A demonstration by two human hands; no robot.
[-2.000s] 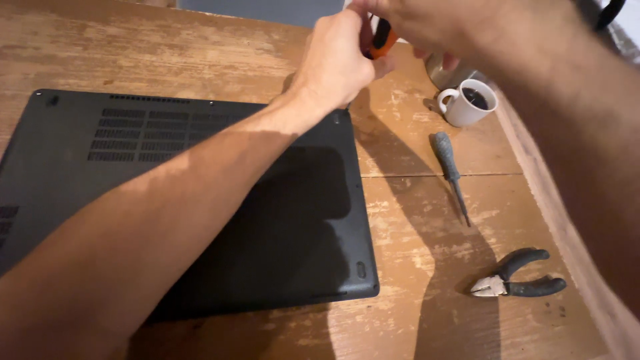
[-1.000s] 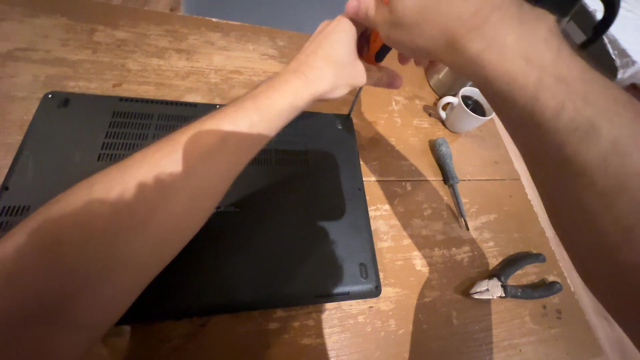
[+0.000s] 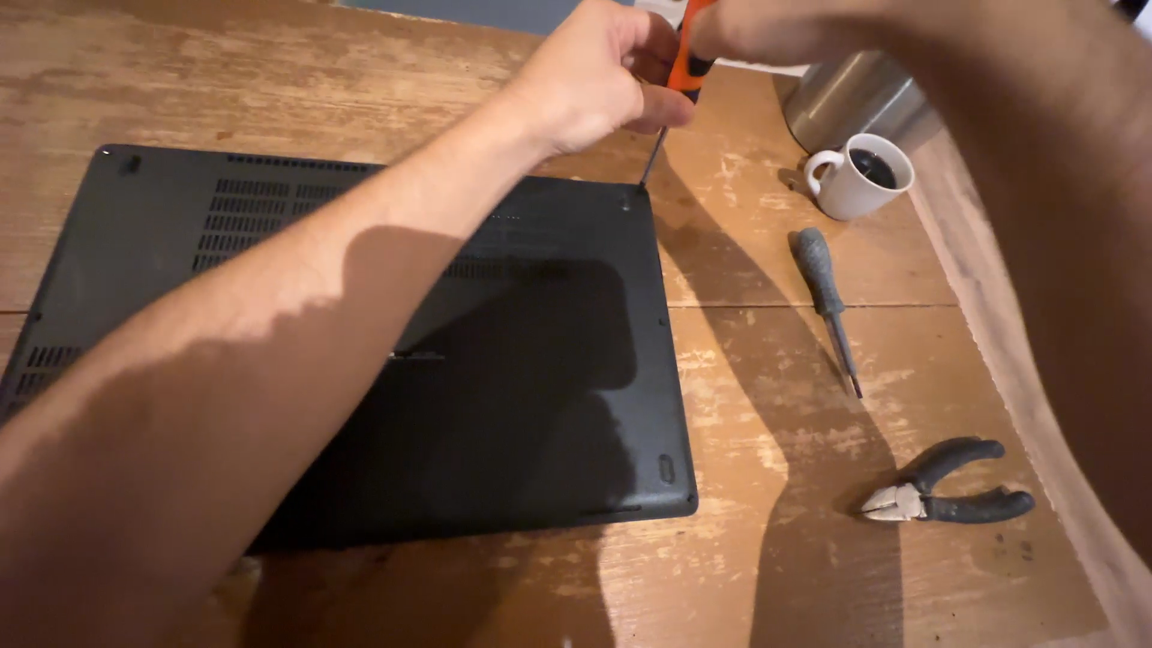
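Note:
A black laptop (image 3: 504, 378) lies bottom side up on a worn wooden table. The tip of an orange and black screwdriver (image 3: 689, 67) stands at its upper right corner, the shaft slightly tilted. My left hand (image 3: 612, 81) has its fingers closed around the lower part of the handle, just above the shaft. At the top edge of the view, my right hand (image 3: 765, 31) is on the upper handle, partly cut off by the frame. My left forearm crosses over the laptop and hides part of its vents.
Right of the laptop lie a grey-handled screwdriver (image 3: 820, 279) and diagonal cutting pliers (image 3: 900, 502) with black handles, spread apart. A white cup (image 3: 850, 193) of dark liquid stands beside a metal container (image 3: 841, 99) at the upper right, near my right forearm.
Both hands stay on the orange screwdriver near the same laptop corner. Its shaft and the tip at the corner show more plainly now than two seconds ago.

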